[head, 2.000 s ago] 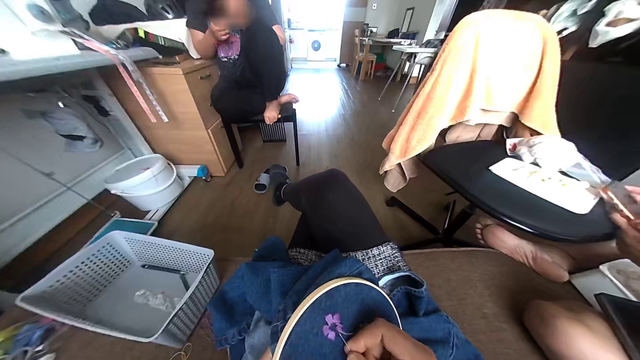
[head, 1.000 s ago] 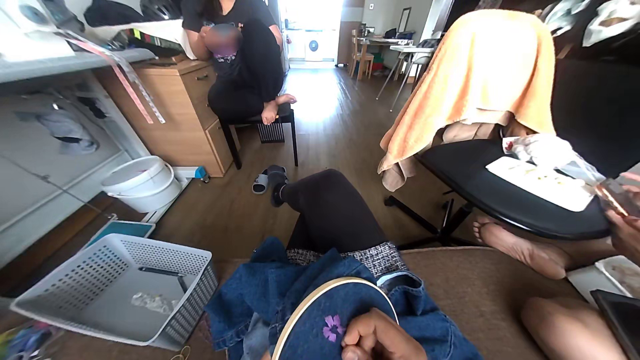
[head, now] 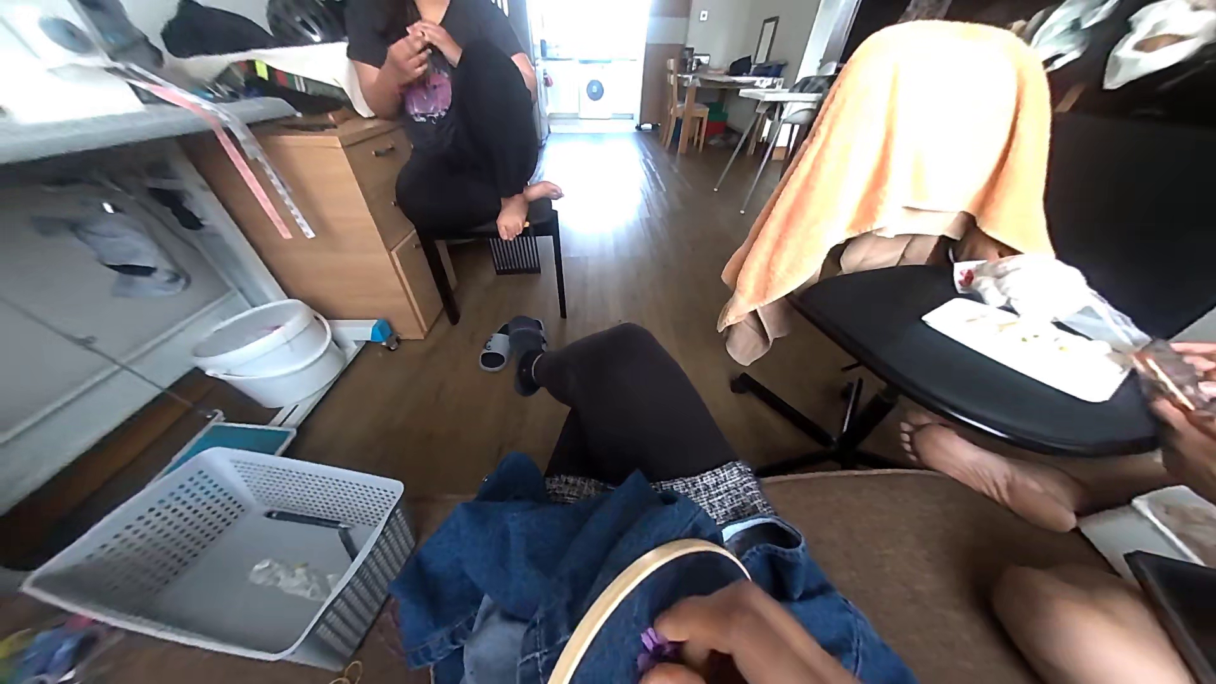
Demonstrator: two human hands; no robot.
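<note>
Blue denim cloth (head: 532, 551) lies over my lap, with a wooden embroidery hoop (head: 608, 608) clamped around part of it. Inside the hoop is a small purple embroidered flower (head: 655, 648). My right hand (head: 750, 632) is at the flower, its fingers bent close together and partly covering it. Whether a needle or thread is between the fingers cannot be made out. A bit of skin shows at the bottom edge below the flower; my left hand is not clearly visible.
A grey plastic basket (head: 370, 570) with a dark tool and crumpled plastic stands at left, near a white bucket (head: 271, 351). A person sits on a black stool ahead. At right are a black swivel chair (head: 893, 313), an orange towel (head: 912, 123) and another person's hand and foot.
My right hand has moved left over the purple flower, which stood uncovered two seconds ago. The seated person's hands have come together near the raised knee.
</note>
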